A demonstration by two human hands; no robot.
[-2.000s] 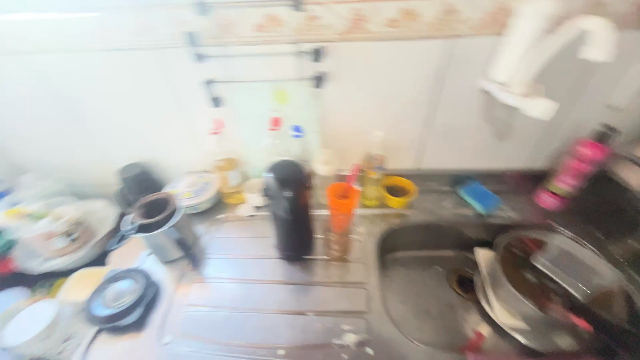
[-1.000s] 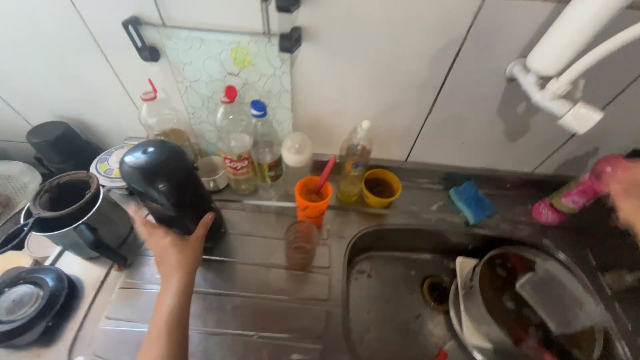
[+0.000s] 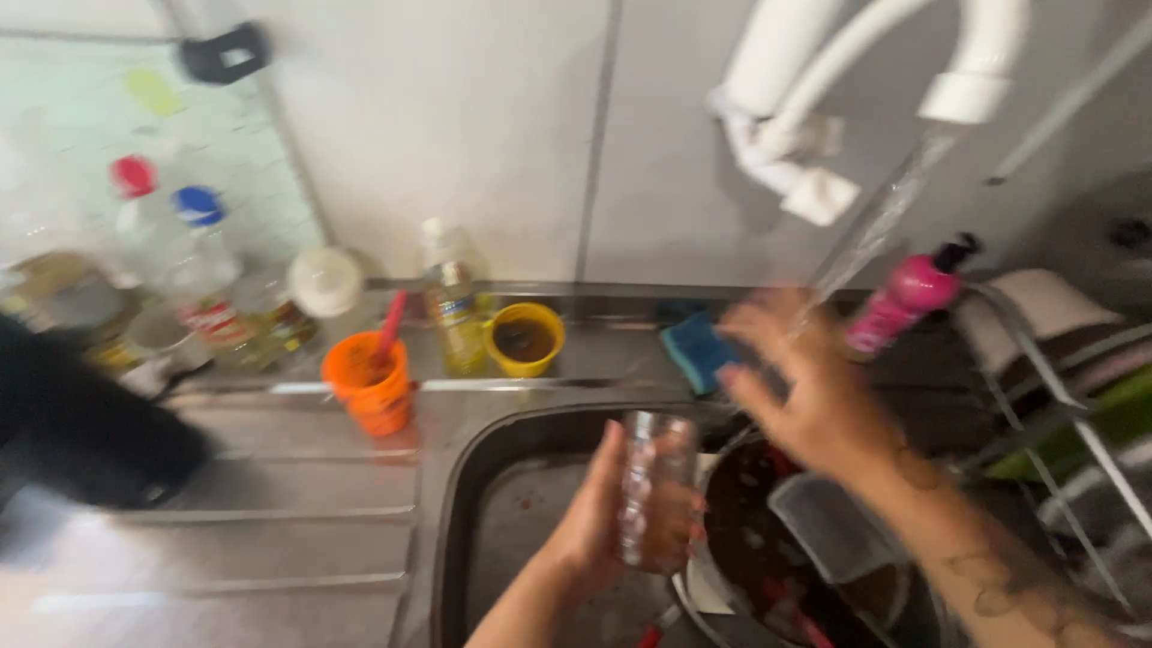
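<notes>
My left hand is closed around a clear drinking glass, tilted a little over the left part of the metal sink. With fingers spread, my right hand holds nothing and is blurred; it is beside the blue sponge, at the lower end of the water stream that runs from the white faucet. Below the right hand, a large pot in the sink holds dark liquid and a translucent plastic container.
Left of the sink stand an orange cup with a red utensil, a yellow cup, several bottles and a black thermos-like container. A pink bottle and a wire dish rack are at the right.
My left hand has let go of the black container and now holds the glass that stood on the drainboard. Water now runs from the faucet. The view has shifted right and closer.
</notes>
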